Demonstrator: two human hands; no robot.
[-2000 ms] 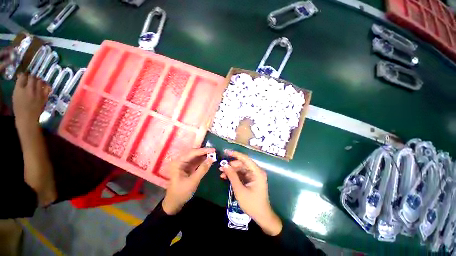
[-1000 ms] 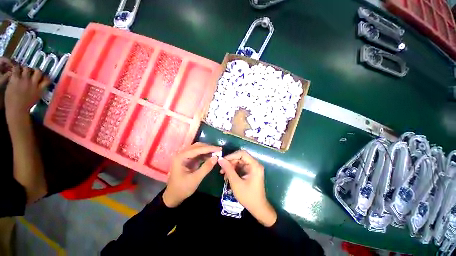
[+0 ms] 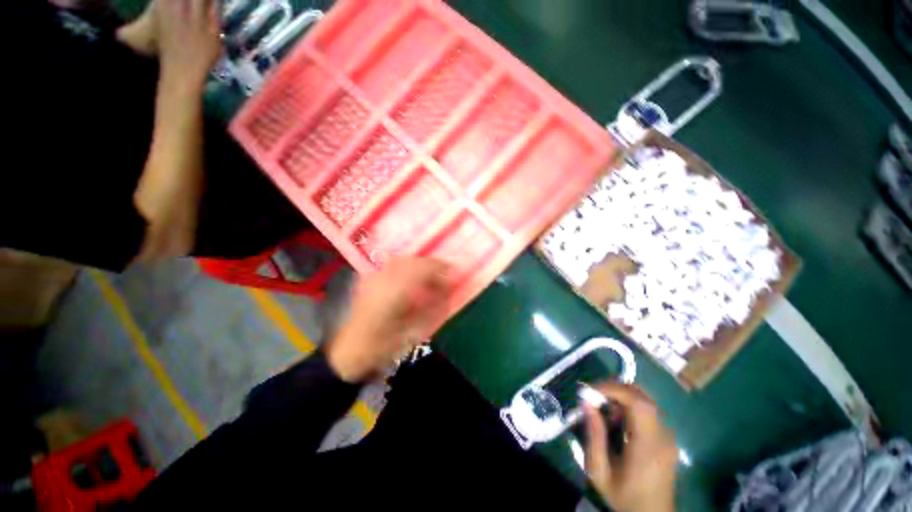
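My left hand (image 3: 395, 310) is blurred and lies over the near corner of the salmon-red compartment tray (image 3: 437, 162); its fingertips are at a near pocket, and what they hold cannot be told. My right hand (image 3: 638, 450) is at the bench's near edge, with a small white piece (image 3: 592, 396) between thumb and fingers. Beside these fingers a clear loop-shaped frame (image 3: 541, 401) lies at the bench edge, its printed end towards me. The carton (image 3: 735, 350) heaped with white pieces stands right of the tray.
Another frame (image 3: 648, 113) lies behind the carton. A pile of frames (image 3: 835, 478) is at the lower right, cut off by the picture's edge. A pale edge strip (image 3: 822, 362) runs past the carton. Another person's arm (image 3: 175, 130) is at the left. A red stool (image 3: 95, 465) stands on the floor.
My hands, earlier together near the carton, are now apart: the left is over the tray, the right beside the frame. The frame's whole loop now shows. The view has turned.
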